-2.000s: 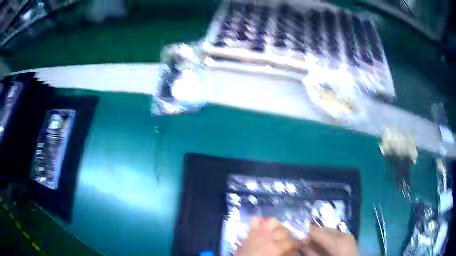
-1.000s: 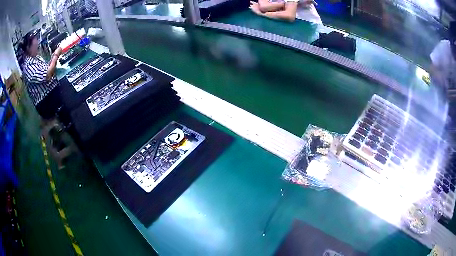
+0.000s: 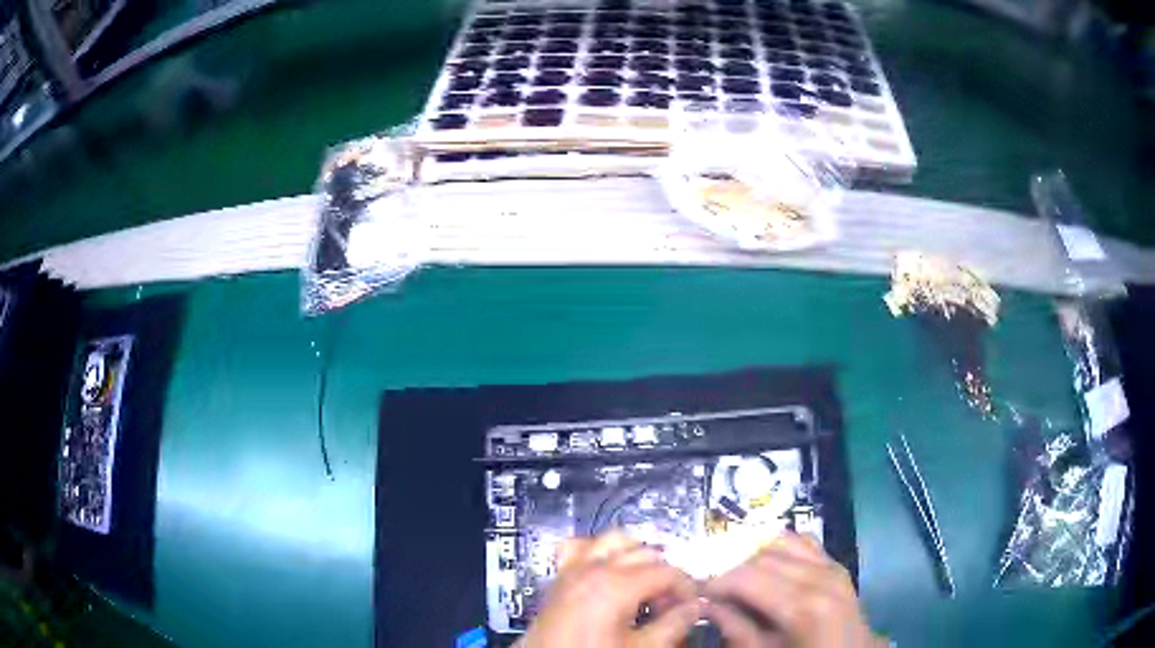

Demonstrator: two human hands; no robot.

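Observation:
A laptop base unit (image 3: 507, 485) with a silver edge lies on a black foam sheet (image 3: 433, 506). Its round fan (image 3: 752, 485) is at the right, and a thin dark bar (image 3: 633, 447) runs across its top. My left hand (image 3: 611, 595) and my right hand (image 3: 798, 592) are over the unit's lower part, fingertips close together. A bright whitish patch (image 3: 719, 554) shows at the fingertips; I cannot tell if it is a held part or glare. A small dark thing shows between the fingers. Both hands are cut off by the bottom edge.
Tweezers (image 3: 922, 513) lie right of the foam sheet. A cable bundle (image 3: 944, 289) and clear bags (image 3: 1064, 513) are further right. A large white grid tray (image 3: 659, 57), a clear tub (image 3: 754, 196) and a clear bag (image 3: 361, 228) are behind. A thin wire (image 3: 323, 411) and another unit (image 3: 95, 437) are left.
The view has swung from the units and person at the left back to the unit in front. Both hands are in view again, at the unit as two seconds ago.

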